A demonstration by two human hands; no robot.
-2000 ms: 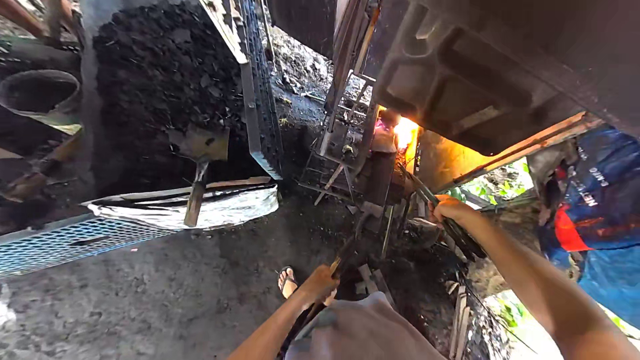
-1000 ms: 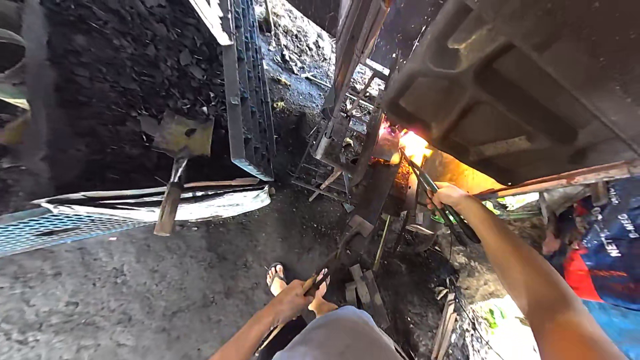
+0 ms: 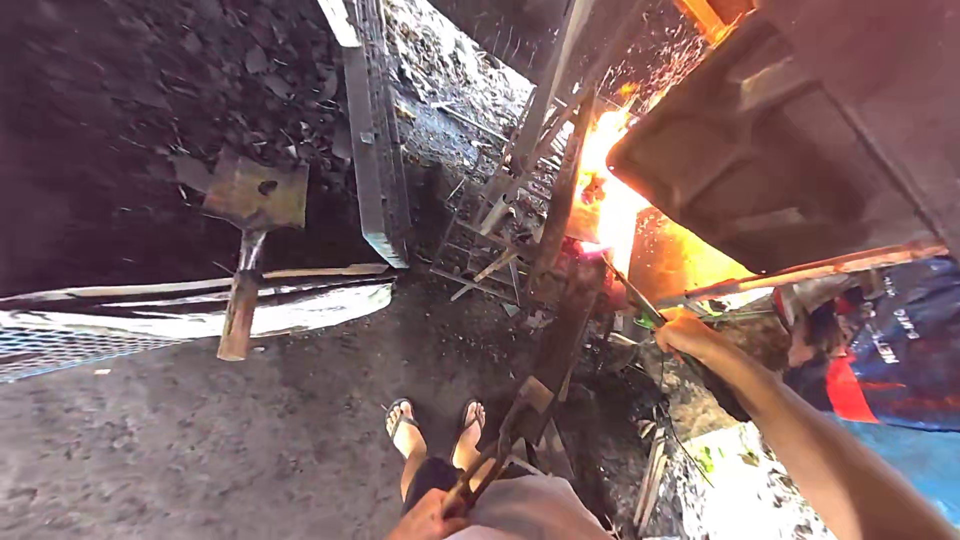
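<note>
My left hand (image 3: pixel 427 517), at the bottom edge, is closed around the handles of rusty metal tongs (image 3: pixel 491 450). The jaws of these tongs are at a small metal block (image 3: pixel 535 394) above a long dark metal bar. My right hand (image 3: pixel 686 334) grips a thin dark rod or tool (image 3: pixel 634 292), whose far end points into the forge fire (image 3: pixel 615 187). Whether that tool is a second pair of tongs I cannot tell. Flames and sparks rise beside the dark metal hood (image 3: pixel 720 150).
A shovel (image 3: pixel 247 292) with a wooden handle lies on the charcoal bin (image 3: pixel 112 150) at left. A wire rack (image 3: pixel 487 255) stands left of the fire. My sandalled feet (image 3: pixel 435 427) are on the dirt floor. A blue sack (image 3: pixel 892 345) is at right.
The fire has flared much brighter, with sparks flying past the hood. My left hand with the tongs now sits lower in view. The view has moved closer to the shovel and fire.
</note>
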